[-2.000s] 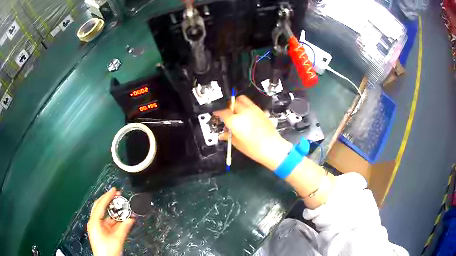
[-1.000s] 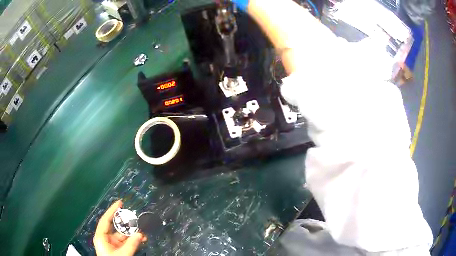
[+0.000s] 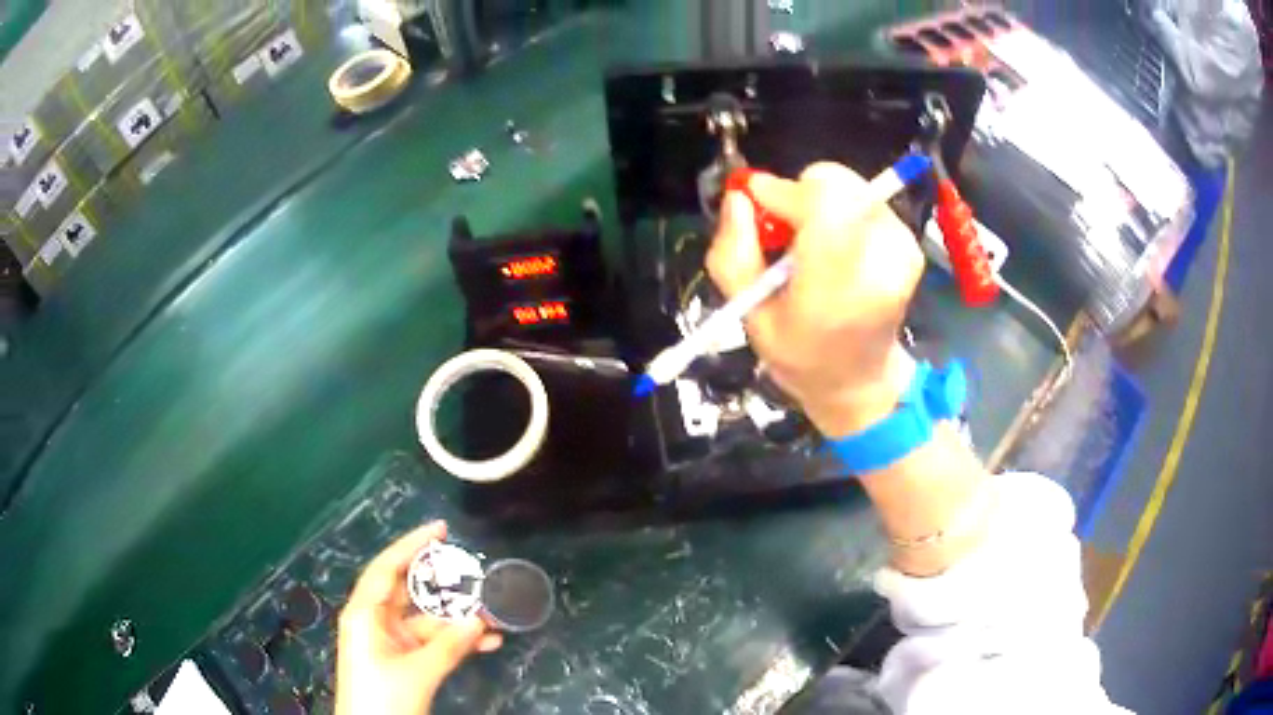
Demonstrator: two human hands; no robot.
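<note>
My left hand (image 3: 405, 636) holds a round silver module (image 3: 447, 581) by its rim at the lower left. A round dark disc (image 3: 518, 595) lies beside it, apparently attached. My right hand (image 3: 838, 300), with a blue wrist strap, is closed around the red handle (image 3: 761, 212) of the left toggle clamp and also holds a white marker with blue ends (image 3: 726, 324). The black test fixture (image 3: 642, 154) stands below and behind this hand. The silver nest (image 3: 698, 408) shows partly under the marker; my hand hides the rest. The right clamp's red handle (image 3: 966, 245) hangs down.
A black meter (image 3: 531, 291) with red digits stands left of the fixture. A tape roll (image 3: 483, 416) and a thin silver tool (image 3: 566, 358) lie on the base. A clear blister tray (image 3: 349, 559) lies in front. A blue bin (image 3: 1117, 447) is at the right, cartons (image 3: 140, 119) at upper left.
My right hand has moved from the nest up past the fixture's top and is now on the left clamp handle, marker still held. My left hand still holds the module. The view has shifted.
</note>
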